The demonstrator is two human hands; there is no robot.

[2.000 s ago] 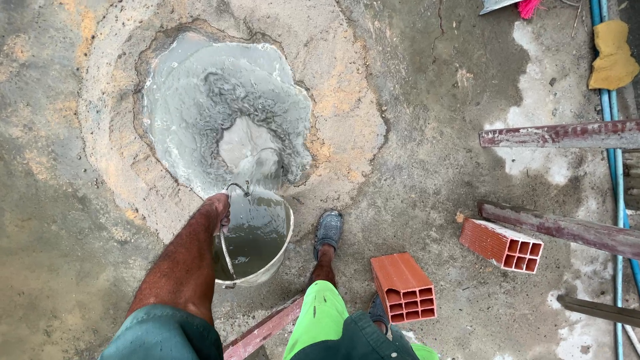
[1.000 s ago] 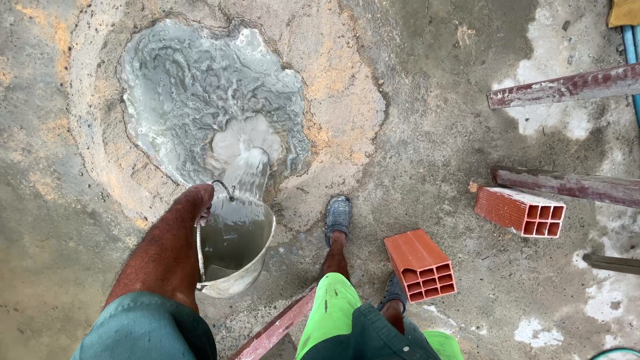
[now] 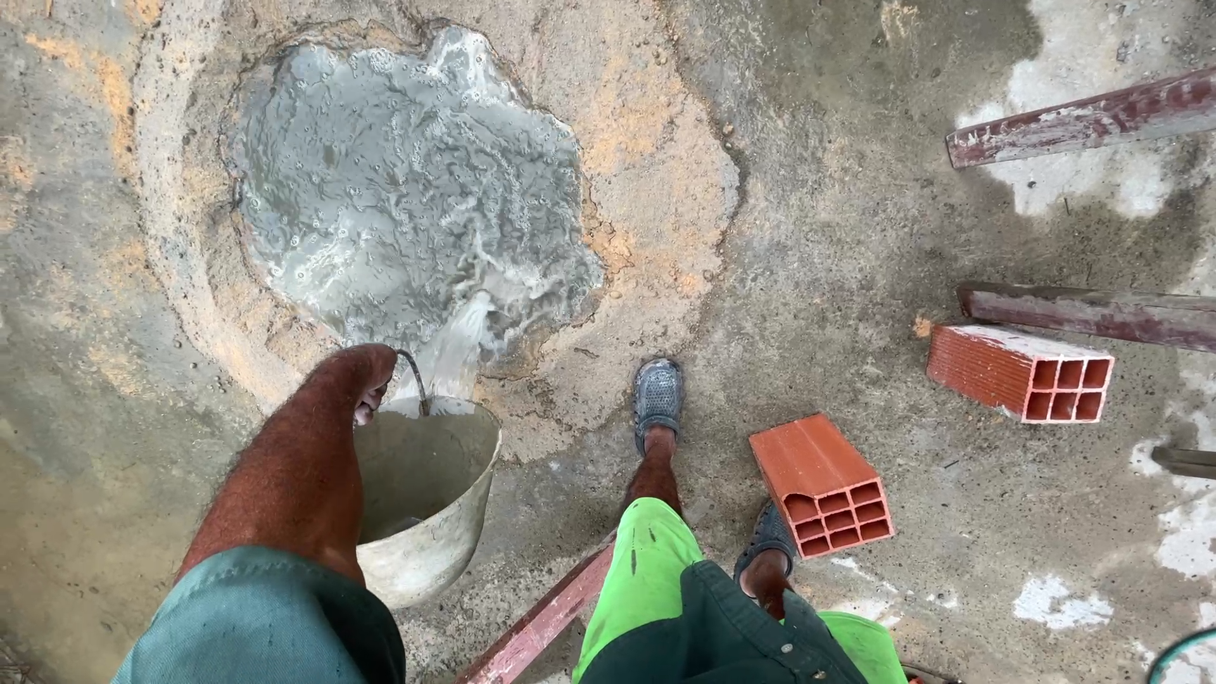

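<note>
My left hand (image 3: pixel 372 385) grips the wire handle of a whitish bucket (image 3: pixel 427 560), which is tilted toward the ring of sand-and-cement mix (image 3: pixel 655 171). Water (image 3: pixel 461 337) pours over the bucket's rim into the hollow of the ring. Grey, rippling watery slurry (image 3: pixel 408 180) with bubbles fills that hollow. The bucket's pale inner wall shows, with a little liquid low inside it. My right hand is out of view.
Two hollow clay bricks, one orange (image 3: pixel 817 456) by my rear shoe (image 3: pixel 768 537), one whitened (image 3: pixel 978 366), lie at right. Red-painted beams (image 3: pixel 1092 119) jut in from the right edge. Another red beam (image 3: pixel 546 617) lies beside my leg. My front shoe (image 3: pixel 658 399) stands near the ring.
The bucket has tipped further and the liquid in it has dropped. Slurry now covers more of the hollow, where a pale patch showed earlier. My left hand keeps its grip on the handle.
</note>
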